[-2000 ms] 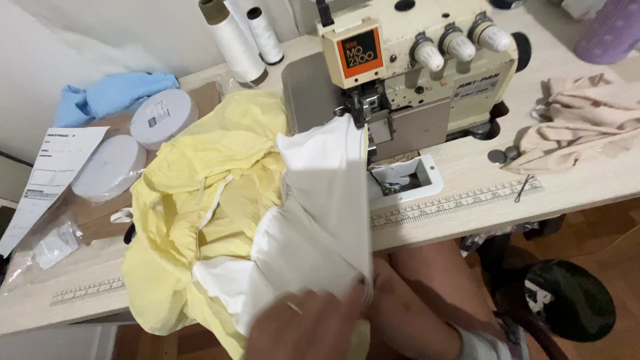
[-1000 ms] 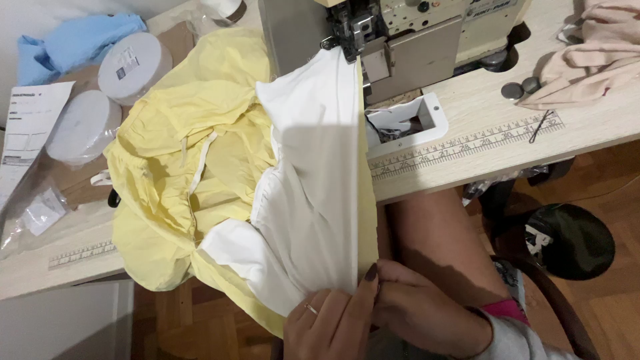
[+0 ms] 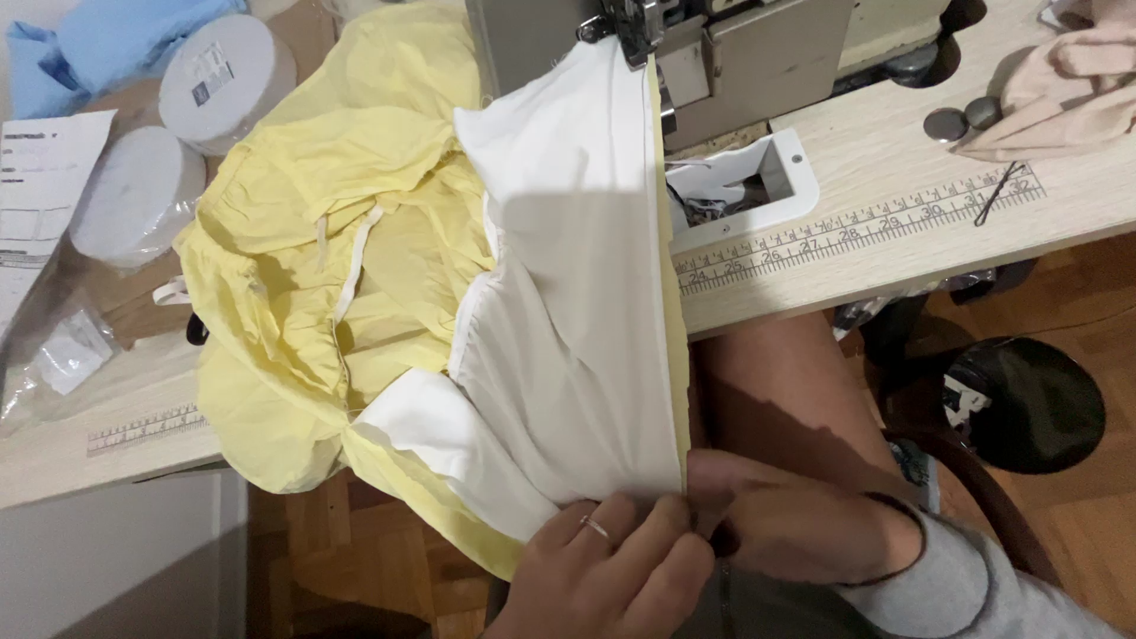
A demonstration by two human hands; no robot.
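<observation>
A yellow garment [image 3: 293,355] with a white lining [image 3: 586,293] lies over the table's front edge. The far end of its layered right edge sits at the presser foot [image 3: 635,44] of a serger sewing machine [image 3: 754,71]. At the near end of that edge, my left hand [image 3: 612,568], with a ring on one finger, grips the white and yellow layers. Right beside it, my right hand [image 3: 790,515] pinches the same edge; its fingertips are partly hidden. The edge runs fairly straight between the hands and the machine.
On the left are two white rolls in plastic [image 3: 226,84], a blue cloth [image 3: 133,44] and a printed paper [image 3: 40,195]. To the right are a white-framed tray [image 3: 790,177], a printed ruler strip [image 3: 852,231], a hairpin [image 3: 994,195], dark round discs [image 3: 946,125] and beige fabric [image 3: 1074,89].
Two seconds ago one hand showed plainly at the garment's near edge; now both hold it there. The view has shifted nearer the cloth, so less of the machine shows.
</observation>
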